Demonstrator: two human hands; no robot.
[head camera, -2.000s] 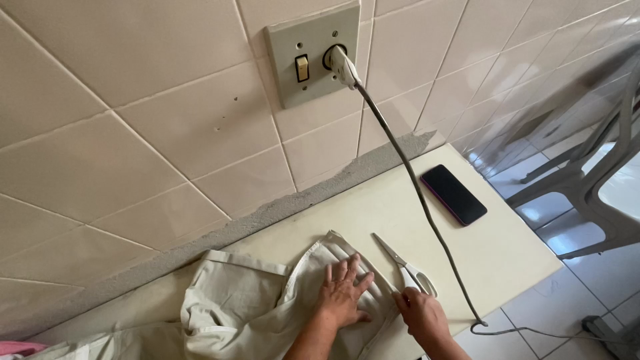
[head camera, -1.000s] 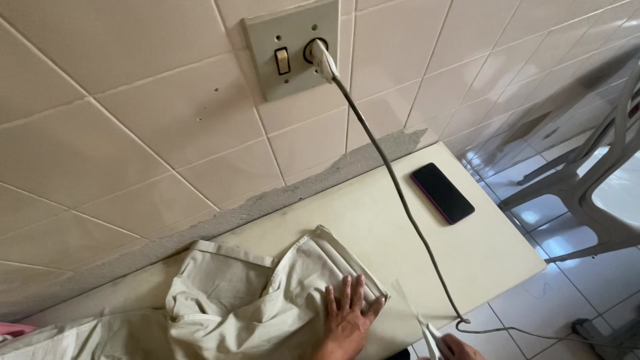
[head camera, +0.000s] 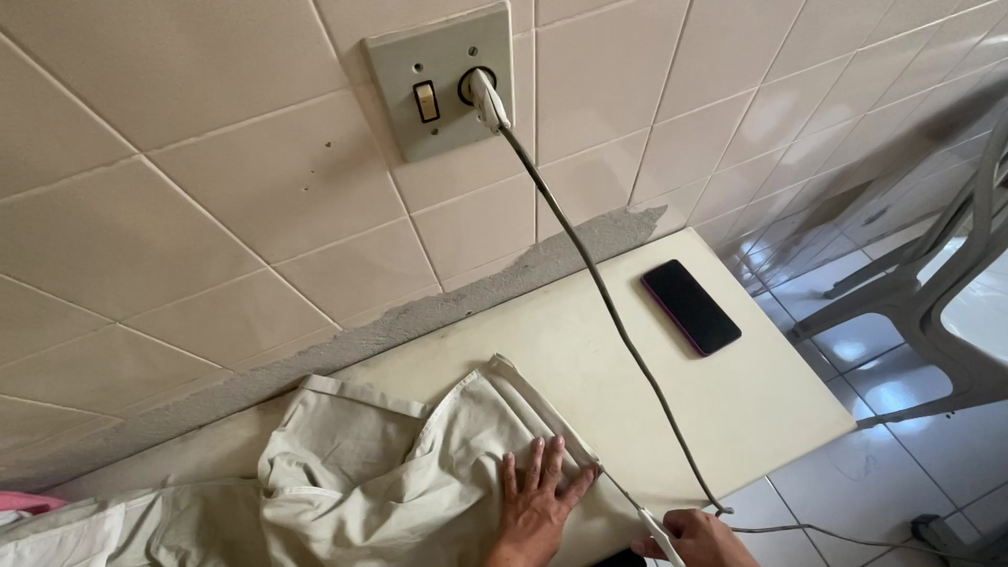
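Light beige cloth trousers (head camera: 354, 480) lie bunched on a cream tabletop (head camera: 756, 409), with one folded, hemmed edge slanting toward the lower right. My left hand (head camera: 543, 496) presses flat on the cloth beside that edge, fingers spread. At the bottom edge of the view my right hand (head camera: 693, 539) grips scissors with white handles (head camera: 660, 535). Their thin blades point up and left, and the tip is at the corner of the hem near my left thumb. Whether the blades touch the cloth cannot be told.
A black smartphone (head camera: 693, 307) lies near the table's far right corner. A dark cord (head camera: 614, 315) runs from a wall outlet (head camera: 445, 83) across the table. A grey plastic chair (head camera: 921, 315) stands on the tiled floor to the right. Pink fabric (head camera: 31, 502) shows at the far left.
Two seconds ago the scissors lay on the table beside my right hand; my right hand has since taken hold of them. Their tip has moved to the hem corner. My left hand stays on the cloth.
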